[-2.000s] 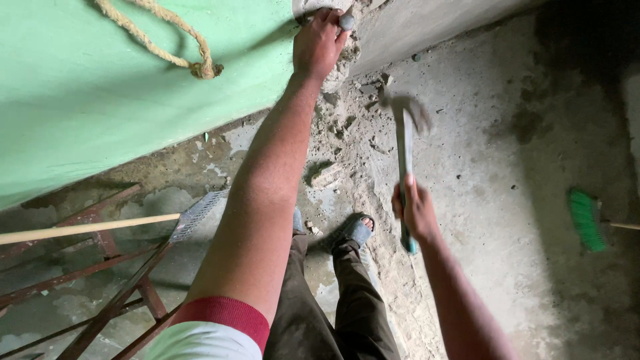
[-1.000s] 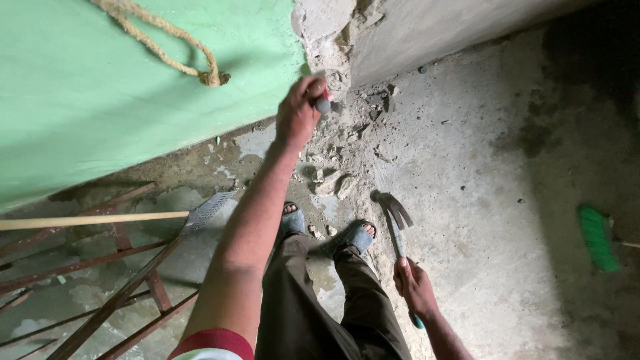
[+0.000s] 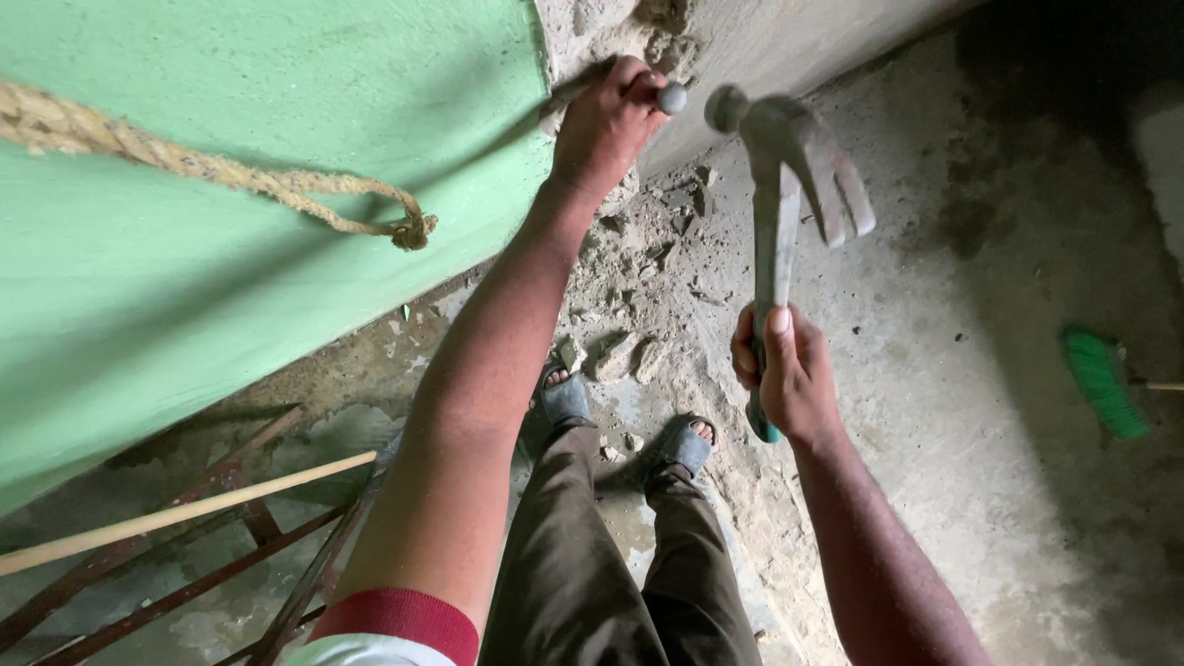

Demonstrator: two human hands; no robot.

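My left hand (image 3: 606, 125) is closed around a metal chisel (image 3: 672, 98), whose rounded end points toward the right; its tip is hidden behind the hand. It is held at the broken edge of the wall (image 3: 661, 18), where rough masonry shows beside green plaster. In my right hand (image 3: 786, 375) is a claw hammer (image 3: 777, 213), gripped low on its handle. The hammer's face is a short way right of the chisel's end, not touching it. Rubble (image 3: 647, 250) lies on the floor below the broken edge.
A knotted rope (image 3: 305, 190) hangs against the green wall (image 3: 444, 83). At lower left are a rusty metal frame (image 3: 203, 583) and a wooden pole (image 3: 194, 509). A green broom head (image 3: 1101, 379) lies on the floor at right. My sandalled feet stand near larger broken chunks (image 3: 620, 356).
My right hand has raised the hammer from beside my feet to near the chisel's end. My left hand has moved the chisel up along the broken edge since one second ago.
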